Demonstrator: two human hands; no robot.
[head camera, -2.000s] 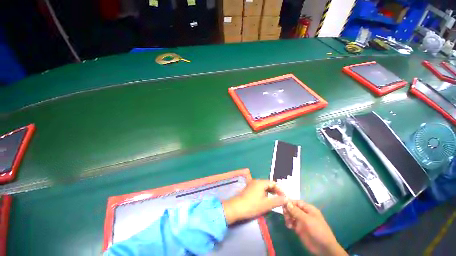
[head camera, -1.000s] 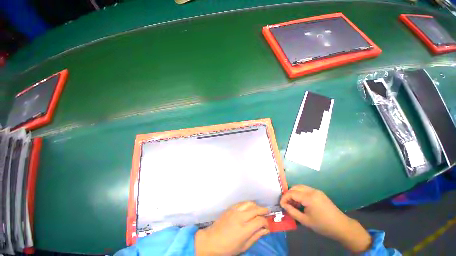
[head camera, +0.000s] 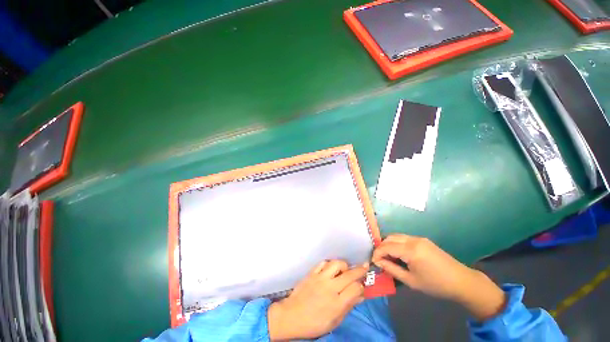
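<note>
A panel (head camera: 274, 227) glaring white lies in an orange-red foam tray (head camera: 174, 254) in front of me. A black adhesive strip (head camera: 294, 172) lies along its far edge. My left hand (head camera: 320, 299) rests on the near edge, fingers bent toward the near right corner. My right hand (head camera: 423, 268) pinches at that corner, fingertips together; what is between them is too small to tell. A small white piece (head camera: 370, 277) shows below the fingertips. The strip sheet (head camera: 409, 155), with stepped black strips on white, lies right of the panel.
Bagged strip sheets (head camera: 532, 140) and a dark strip-sheet stack (head camera: 576, 113) lie at the right. Stacked trays with interleaf sheets (head camera: 23, 267) stand at the left. The belt beyond carries panels in trays (head camera: 428, 27), (head camera: 47, 150). A blue bin (head camera: 568, 230) is below the bench edge.
Since one second ago, both hands have stayed at the near right corner, with the left fingers closer to it. Two seconds ago they were together over the strip sheet. The view has shifted.
</note>
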